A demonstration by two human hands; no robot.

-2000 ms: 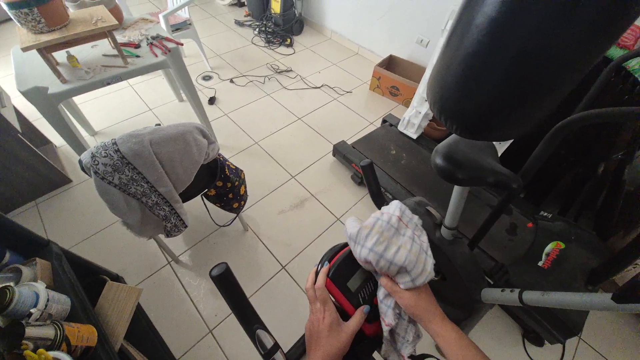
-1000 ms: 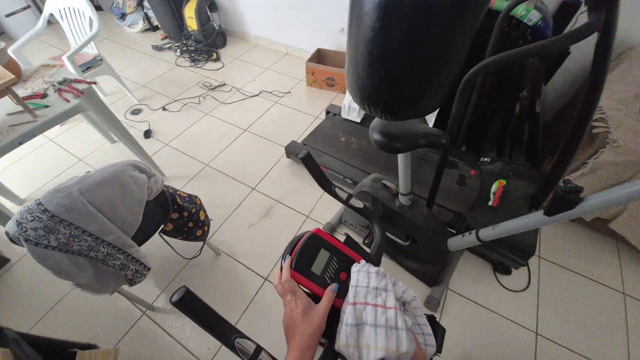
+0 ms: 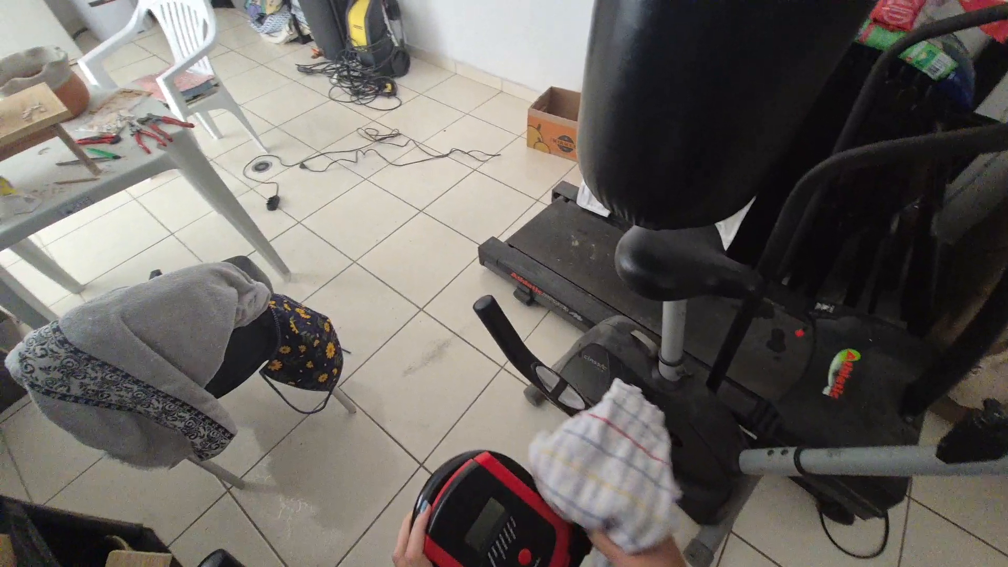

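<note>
The red and black display console [image 3: 490, 516] of an exercise bike is at the bottom middle. My left hand [image 3: 413, 539] holds its left edge, with fingertips on the rim; the rest of the hand is out of frame. A checked white cloth [image 3: 610, 465] is bunched in my right hand [image 3: 642, 551], against the console's right side, and it hides most of that hand's fingers. Just beyond the cloth stand the bike's black handlebar [image 3: 508, 339] and its black saddle [image 3: 681, 264].
A treadmill [image 3: 583, 244] lies behind the bike, under a hanging black punching bag [image 3: 701, 102]. On the left, a chair carries a grey towel [image 3: 150, 331]. Pliers [image 3: 150, 132] lie on a white plastic table [image 3: 126, 185]. Cables [image 3: 378, 150] and a cardboard box [image 3: 554, 126] are on the floor.
The cloth has moved from the console's lower right to its upper right side. My left hand has shifted from the console's lower face to its left edge.
</note>
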